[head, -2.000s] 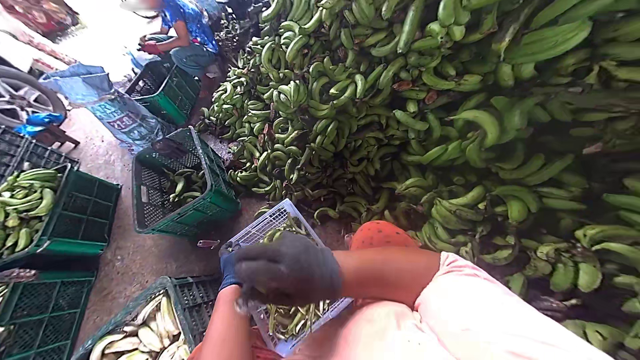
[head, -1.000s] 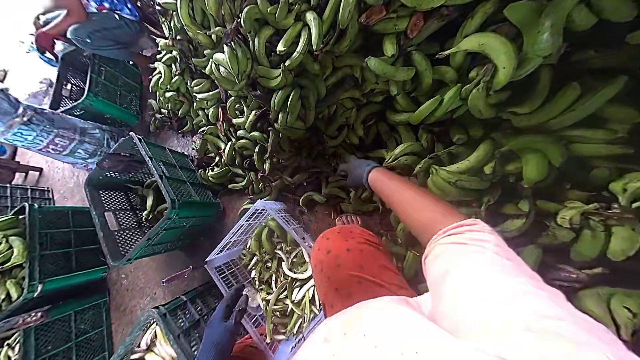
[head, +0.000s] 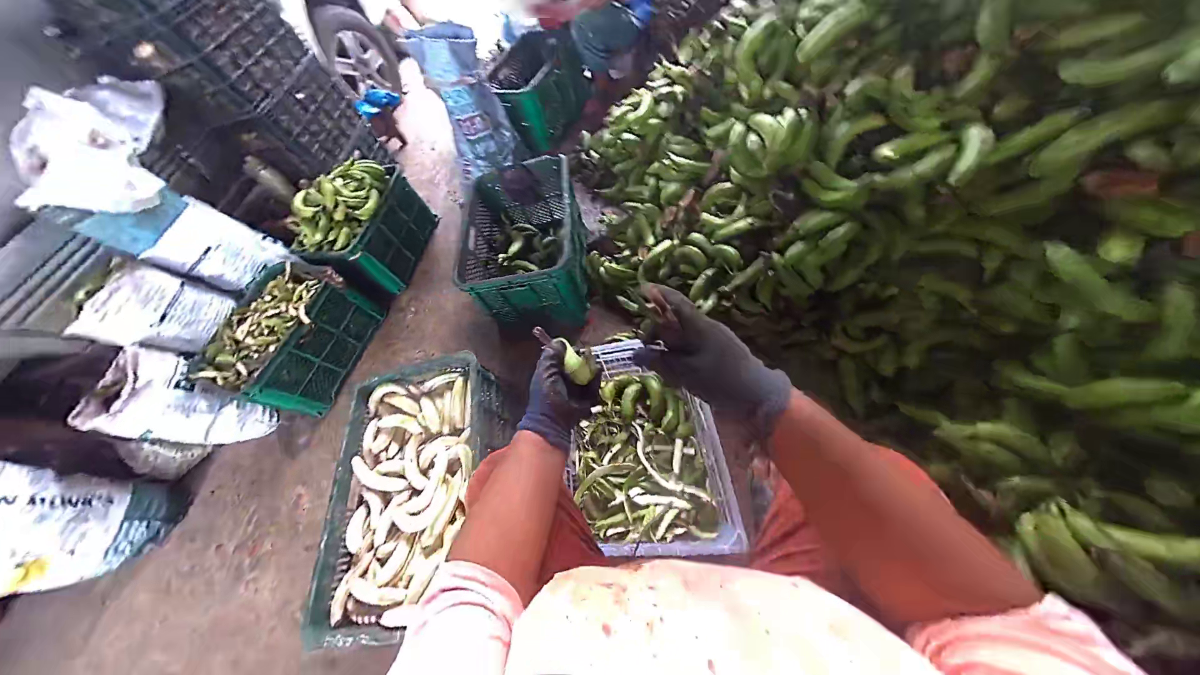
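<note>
My left hand (head: 555, 389), in a dark glove, grips a green banana (head: 578, 364) above the left edge of a pale plastic crate (head: 734, 511). My right hand (head: 703, 352), also gloved, is raised over that crate's far right corner with its fingers apart; whether a small thing lies between them I cannot tell. Green bananas (head: 647, 398) lie in the crate's far end and strips of peel (head: 647, 478) fill the rest. Peeled bananas (head: 412, 487) fill a green crate (head: 323, 572) to the left. A large pile of green bananas (head: 834, 216) rises on the right.
A green crate (head: 525, 291) with a few green bananas stands ahead. Two filled green crates (head: 398, 225) (head: 319, 347) stand at the left beside woven sacks (head: 159, 309). Farther off are a blue sack (head: 469, 103), another green crate (head: 539, 103), a wheel (head: 356, 52) and a person (head: 605, 37).
My right hand has moved from the pile back to the pale crate. My left hand, earlier at that crate's near edge, now holds a green banana. The view has swung left.
</note>
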